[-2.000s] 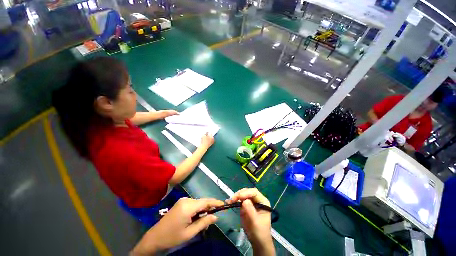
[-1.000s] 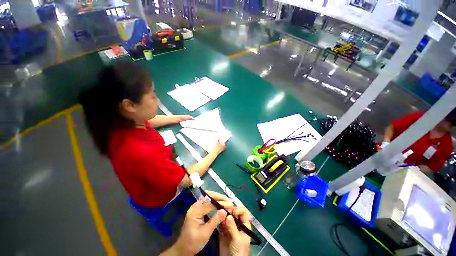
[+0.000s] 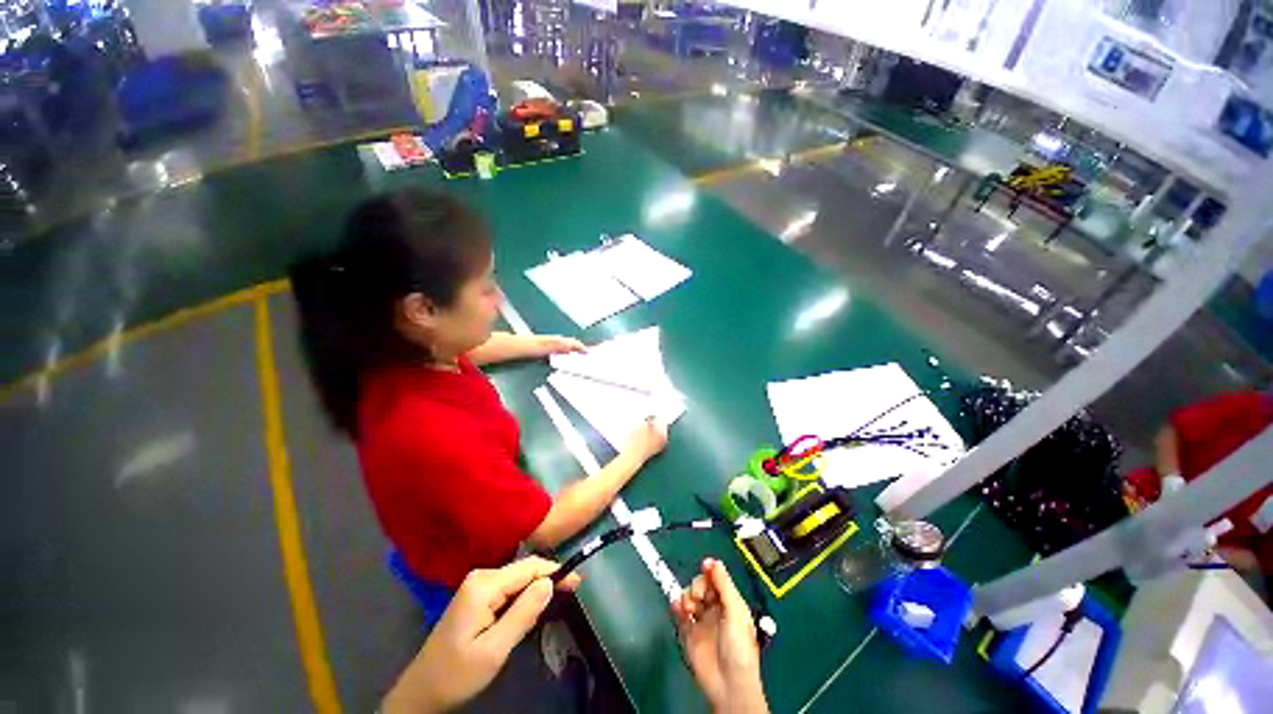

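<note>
My left hand [image 3: 482, 628] is at the bottom centre, thumb and fingers pinching one end of a black cable assembly [image 3: 610, 536]. The cable runs up and right over the steel rule, with a white piece partway along and its far end near the tape dispenser. My right hand [image 3: 720, 631] is to the right, below the cable, palm up with fingers raised. It looks empty and apart from the cable. The steel rule [image 3: 570, 433] lies along the bench edge.
A person in a red shirt [image 3: 440, 446] sits at left, hands on paper sheets [image 3: 614, 391]. Green tape rolls [image 3: 754, 495], a tape dispenser [image 3: 803, 537], a clear jar [image 3: 868, 562], a blue bin [image 3: 924, 614] and white posts [image 3: 1103, 391] stand right. A dark cable bundle [image 3: 1047, 460] lies beyond.
My right hand has let go of the cable and moved right. My left hand has moved left and holds the cable alone, now stretched out to the right. The view has shifted.
</note>
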